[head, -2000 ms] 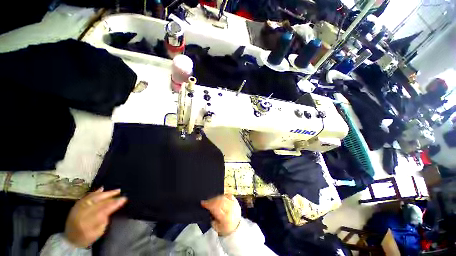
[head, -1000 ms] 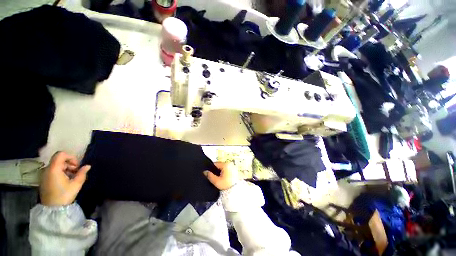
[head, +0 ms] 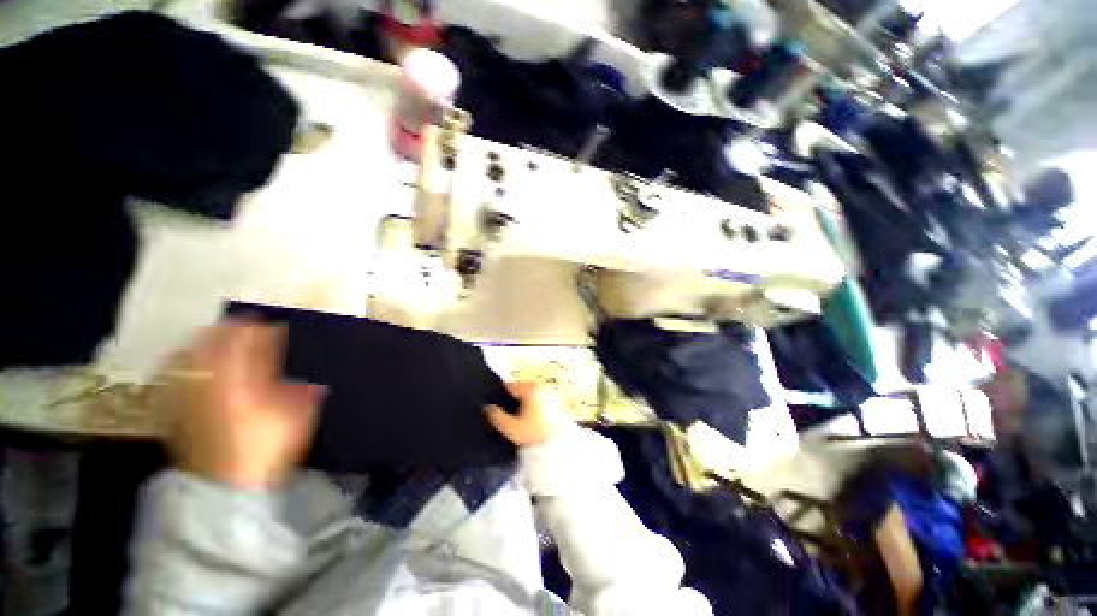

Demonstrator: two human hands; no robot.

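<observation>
A black cut panel point(head: 391, 385) lies across the table's front edge and my lap, in front of the sewing machine point(head: 559, 214) and clear of its needle area. My left hand point(head: 241, 403) is blurred and lies over the panel's left end with its fingers apart; whether it touches the cloth is unclear. My right hand point(head: 526, 415) holds the panel's right end between thumb and fingers. Small dark fabric pieces point(head: 686, 371) lie on the bed right of the needle, below the arm.
A large black cloth heap point(head: 132, 132) covers the table's left. A pink-and-white cone point(head: 426, 90) stands behind the machine head. A trough point(head: 325, 54) holds dark cloth behind. A green basket point(head: 849, 315) is beyond the arm's right end. Dark cloth point(head: 710, 529) hangs at lower right.
The panel has moved from near the needle towards me. My left hand let go of the left edge and moved right over the panel. My right hand keeps its hold.
</observation>
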